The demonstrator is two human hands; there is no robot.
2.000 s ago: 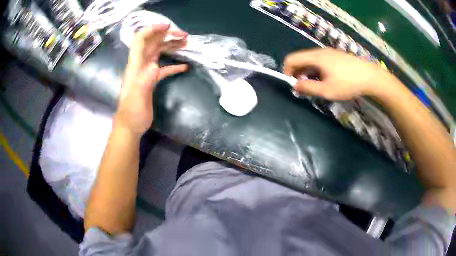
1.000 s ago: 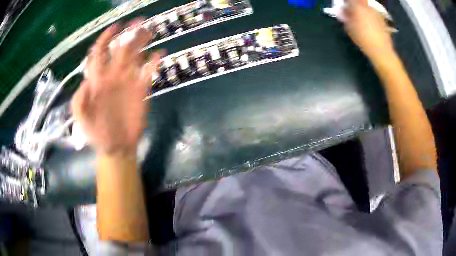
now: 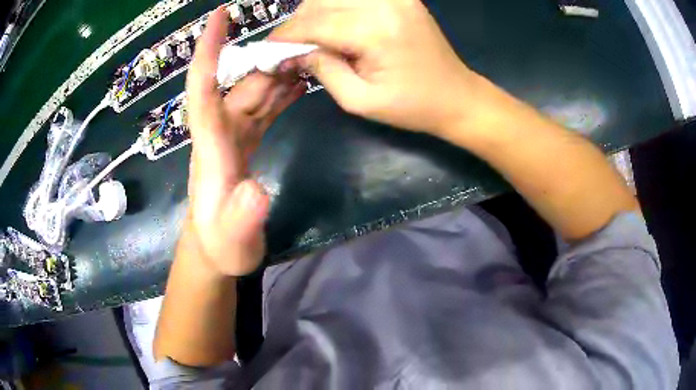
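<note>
A limp white glove or cloth [image 3: 256,61] is between my two hands at the upper centre. My right hand [image 3: 374,61] pinches it with thumb and fingers. My left hand [image 3: 229,152] is raised with its fingers spread, and the white piece lies against its fingers; whether it is pulled over any finger is hard to tell. Behind my hands lie two open power strips: the far one [image 3: 156,62] and the near one [image 3: 169,126], partly hidden by my left hand. Blue and yellow wires show at their cord ends.
White cords in clear plastic bags [image 3: 72,179] lie at the left, with a round white plug [image 3: 111,199]. Small component-covered pieces [image 3: 34,270] sit at the left table edge. A small light piece [image 3: 578,11] lies at the upper right. A green conveyor belt [image 3: 46,46] runs behind.
My right hand has come from the upper right to the centre with the white piece. My left hand has turned and met it. The view has shifted, and the blue item is out of sight.
</note>
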